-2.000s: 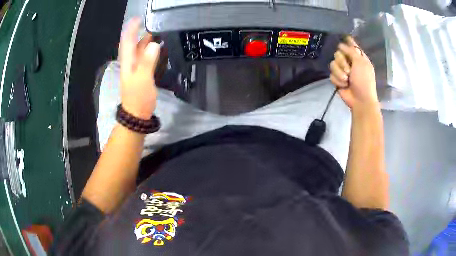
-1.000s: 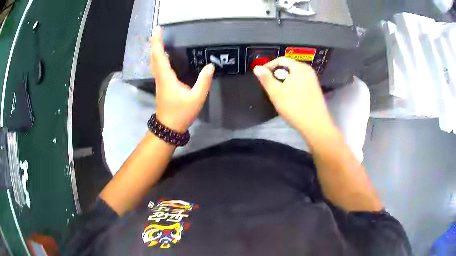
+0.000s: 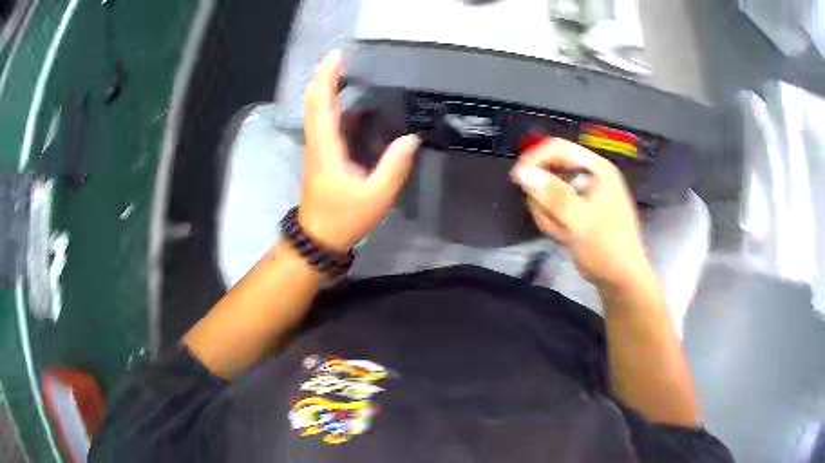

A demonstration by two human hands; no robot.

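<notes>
My left hand [image 3: 348, 172] is at the front left of the grey machine [image 3: 534, 81], fingers apart and holding nothing. My right hand [image 3: 583, 203] is curled in front of the machine's panel, just below the red button [image 3: 534, 142]. It is closed around a slim part; a small round shiny end [image 3: 580, 182] shows between the fingers, and a dark blurred bit hangs below the hand near the lap. Most of the part is hidden by the hand. The picture is blurred.
A silver metal clamp [image 3: 592, 32] stands on the machine's pale top. A yellow and red label [image 3: 611, 141] is right of the button. The green bench [image 3: 99, 271] runs along the left, with an orange-red box [image 3: 77, 402] at its lower edge. White sheets [image 3: 782, 181] are at the right.
Since the first frame, my right hand has moved inward from the right with the part, whose black end hung below it then. My left hand has turned and opened. The view has shifted and tilted.
</notes>
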